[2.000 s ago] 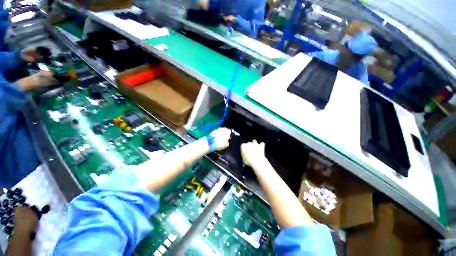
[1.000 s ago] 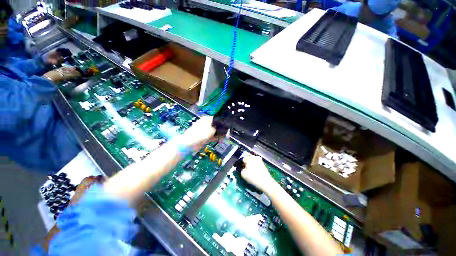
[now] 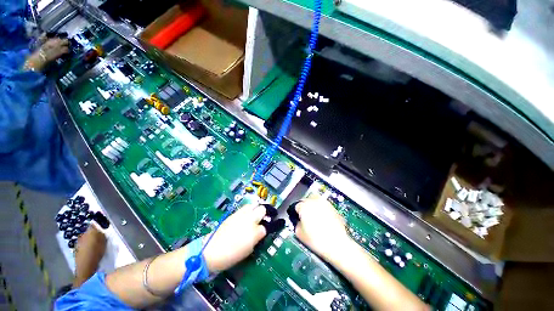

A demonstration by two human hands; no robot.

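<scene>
A green circuit board [image 3: 322, 267] crowded with parts lies under my hands, beside another green board [image 3: 194, 176] to the left. My left hand [image 3: 243, 234], with black finger cots and a light blue wrist strap, is over the near board's left edge. My right hand [image 3: 316, 228], also with black finger cots, is just right of it over the same board. The fingertips of both hands are bent down and close together. Whether they hold a small part is hidden by the black cots.
A blue coiled cord [image 3: 294, 103] hangs to my left wrist. A black tray [image 3: 376, 133] with small white pieces lies behind the rail [image 3: 389, 212]. A carton [image 3: 468, 228] of white pieces is right; another carton [image 3: 212, 54] is upper left. Other people's hands [image 3: 91, 246] [image 3: 51, 48] are left.
Both hands have come from the black tray down to the board and are now closer together than one second ago. The view has moved closer to the boards.
</scene>
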